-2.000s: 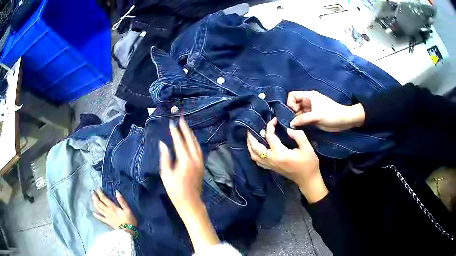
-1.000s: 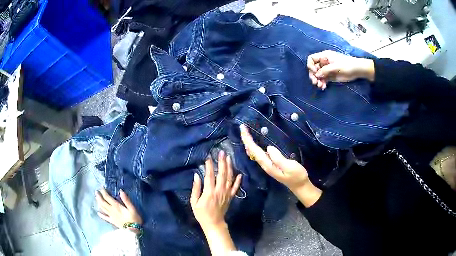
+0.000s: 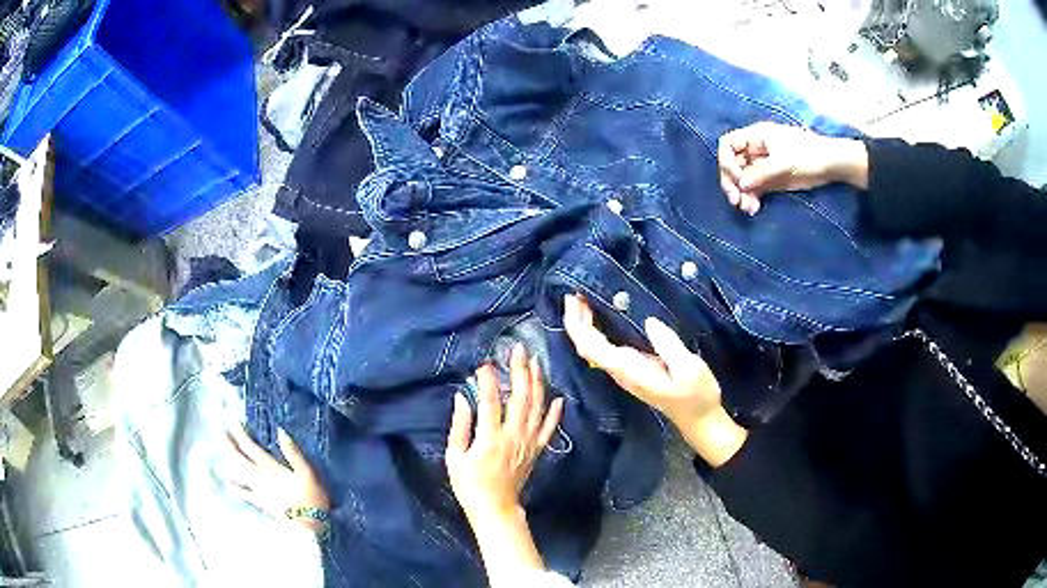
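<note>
A dark blue denim jacket [image 3: 620, 126] with pale topstitching lies spread across the middle. Silvery shank buttons [image 3: 621, 301] run along its front edges. My left hand [image 3: 273, 477], with a green bracelet, rests with fingers apart on the denim at the lower left. My right hand [image 3: 502, 434] lies flat with fingers spread on the denim below the buttons, over a greyish patch. Neither hand grips anything visible. A light blue denim jacket [image 3: 172, 402] hangs at the left, beside my left hand.
Another person's black-sleeved hands are over the jacket: one beside the lower buttons [image 3: 654, 368], one above the right part [image 3: 781, 161]. A blue plastic crate [image 3: 149, 138] stands upper left. A white machine table [image 3: 735, 40] is at the top right. Dark garments lie behind.
My right hand has moved down and right from near the left button onto the lower denim. The other person's hands have parted from the button edge, one moving up and right.
</note>
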